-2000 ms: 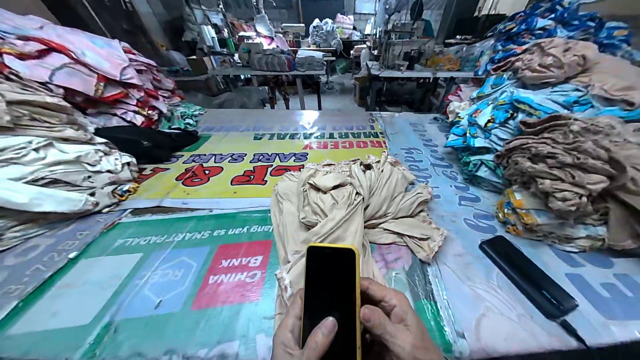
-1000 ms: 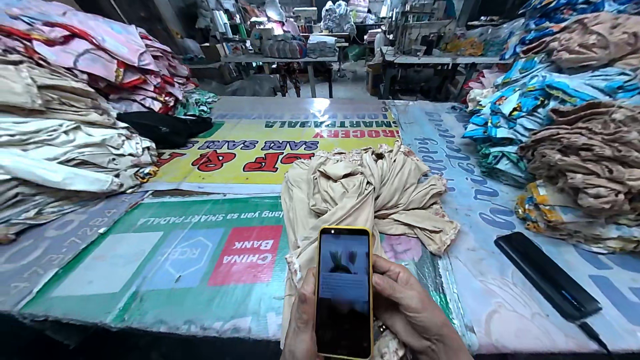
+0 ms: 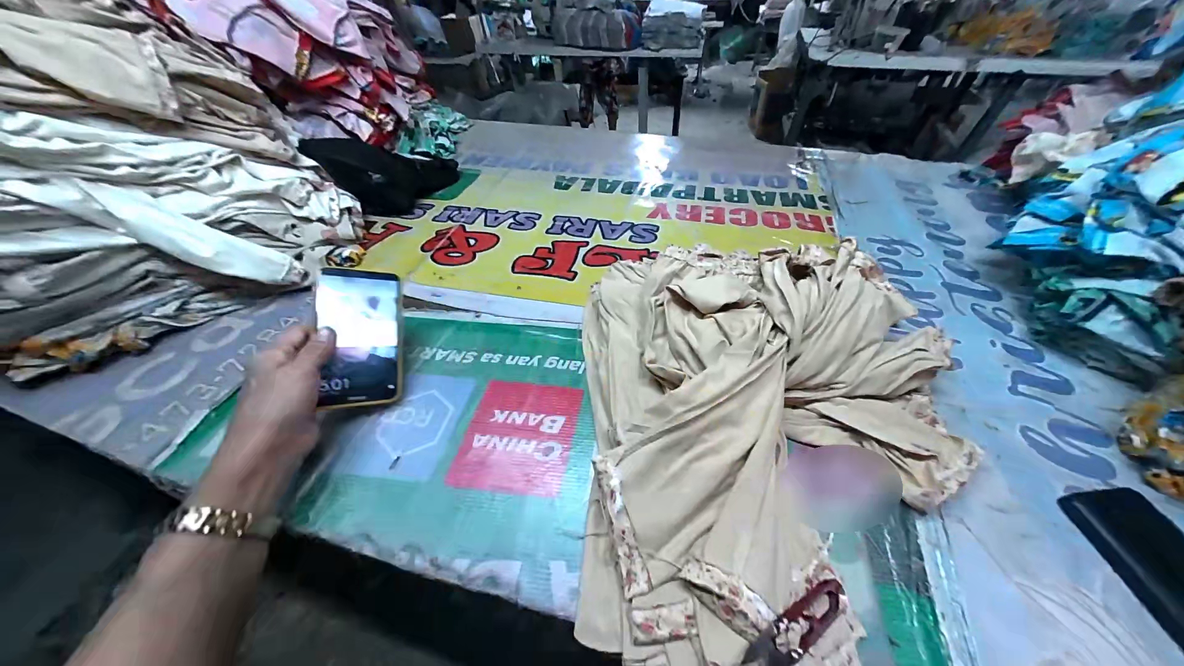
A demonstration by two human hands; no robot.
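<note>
My left hand (image 3: 282, 379), with a gold-coloured bracelet at the wrist, holds a smartphone (image 3: 361, 324) by its near-left edge, over the left part of the banner-covered table. The phone has a yellow case edge and a lit screen. To the right lies a crumpled beige cloth garment (image 3: 703, 398) with floral trim. On the garment's near end are dark red scissor handles (image 3: 814, 610), partly seen at the frame's bottom. My right hand is out of view.
Tall stacks of beige and white cloth (image 3: 157, 194) and pink cloth (image 3: 305, 55) stand at the left, beside a black cloth (image 3: 375, 176). Blue printed cloth (image 3: 1101, 213) is piled at the right, near a black device (image 3: 1128, 555). Work tables (image 3: 971, 63) stand behind.
The phone, earlier between both hands in front of the garment, has moved left in my left hand. My right hand has left the view. The view has swung left and down.
</note>
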